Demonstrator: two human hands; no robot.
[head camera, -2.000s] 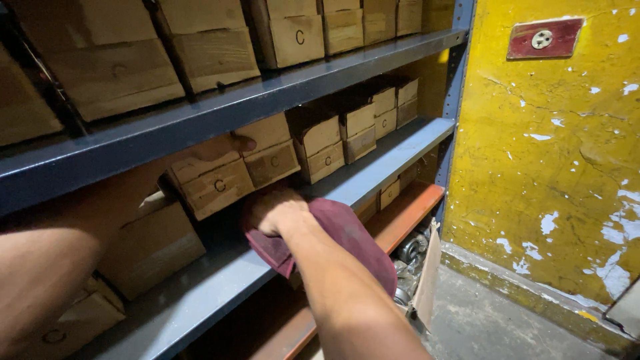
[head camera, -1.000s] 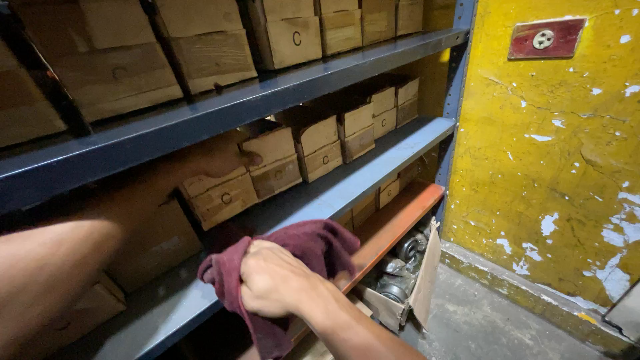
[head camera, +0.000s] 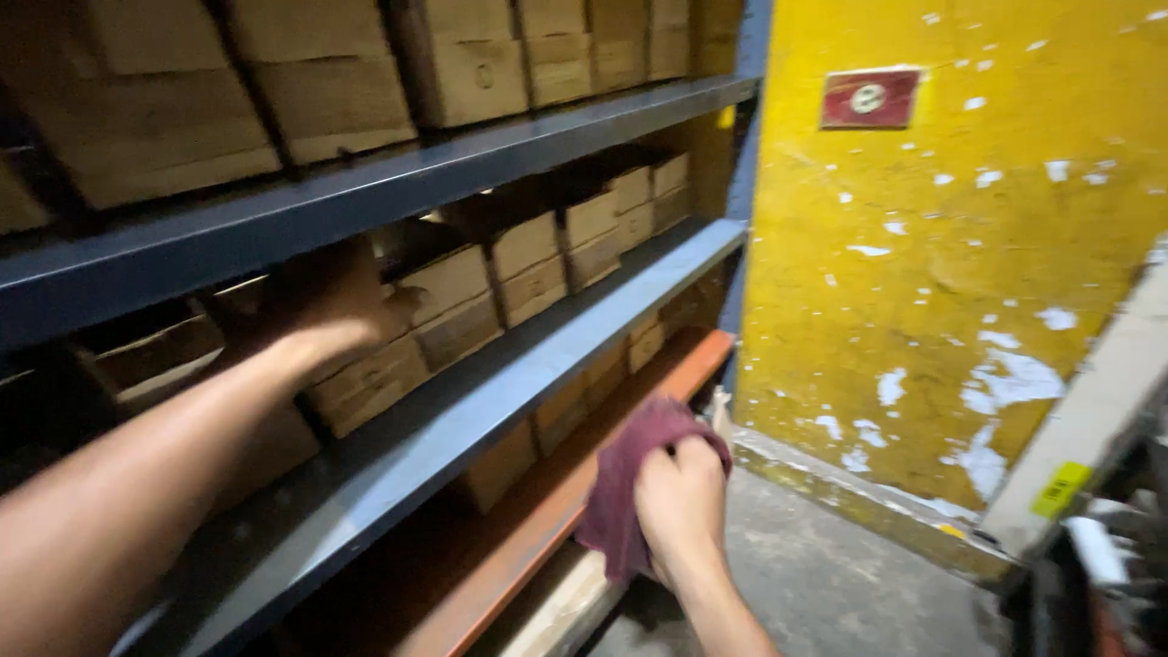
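My right hand is closed on a bunched maroon cloth, in front of the orange shelf edge. My left hand reaches under the dark blue upper shelf, against a cardboard box in the middle row; its fingers are blurred and partly in shadow, so its hold is unclear. More cardboard boxes, such as this one, stand in a row to the right on the blue-grey middle shelf. An open-topped cardboard box is left of my left hand.
Large cardboard boxes fill the upper shelf. A yellow wall with peeling paint and a red socket plate stands at right, above the grey concrete floor. Blurred items lie at the lower right edge.
My right hand has moved away from the middle shelf with the cloth, over towards the orange shelf edge. My left hand stays by the boxes. The view has shifted.
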